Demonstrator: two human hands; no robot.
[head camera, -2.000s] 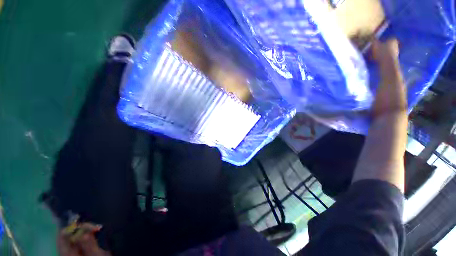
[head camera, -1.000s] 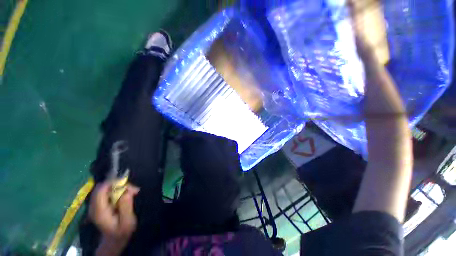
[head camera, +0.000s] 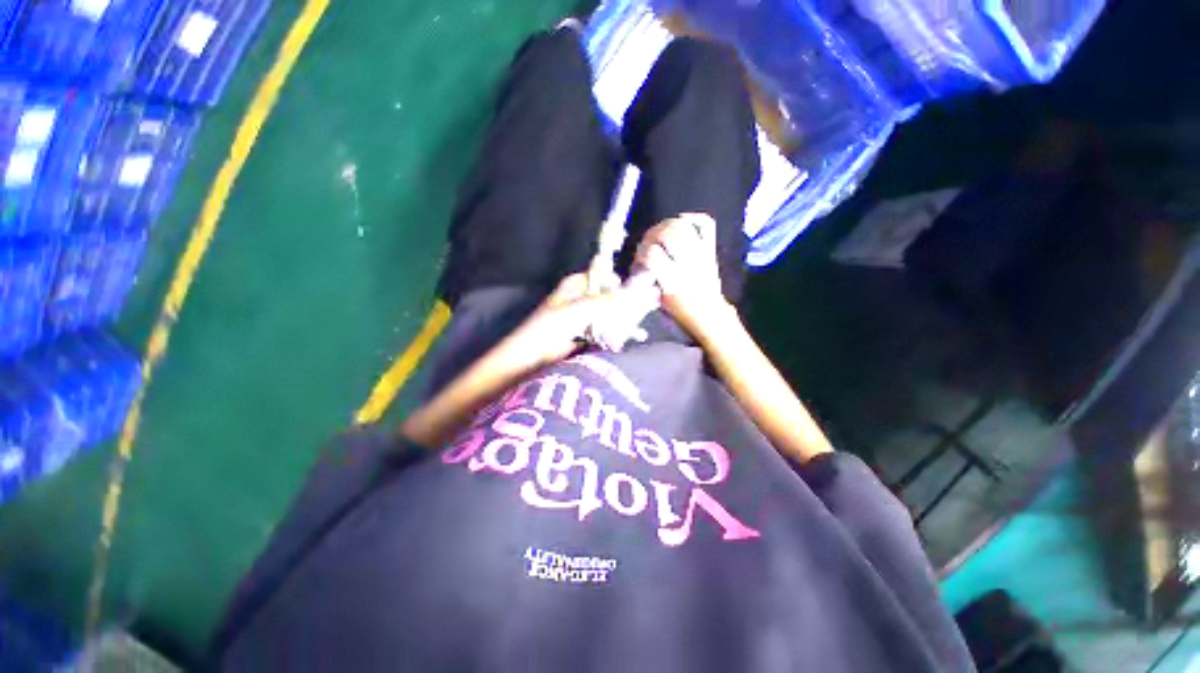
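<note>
My left hand (head camera: 588, 310) is low over my lap, its fingers closed around a slim hand tool. A pale, shiny rod (head camera: 616, 221) stands up from it between my thighs. The yellowish grip is hidden in the fingers. My right hand (head camera: 682, 260) is just right of it, the two hands close together or touching. Its fingers are curled around something bright that looks like a metal tube (head camera: 708, 239); glare and blur hide how many. The lower basket (head camera: 823, 197), blue and bag-lined, is beyond my right knee, with bright tubes partly hidden by my legs.
The upper basket (head camera: 967, 40) with clear liner is at the top right. Stacked blue crates (head camera: 79, 197) stand at the left beyond a yellow floor line (head camera: 217, 224). A teal surface (head camera: 1040, 559) and a black wire frame (head camera: 954, 467) are at the lower right.
My right hand has come out of the upper basket and back to my lap. My left hand has moved in beside it. The view has swung, so the baskets now sit higher in the picture.
</note>
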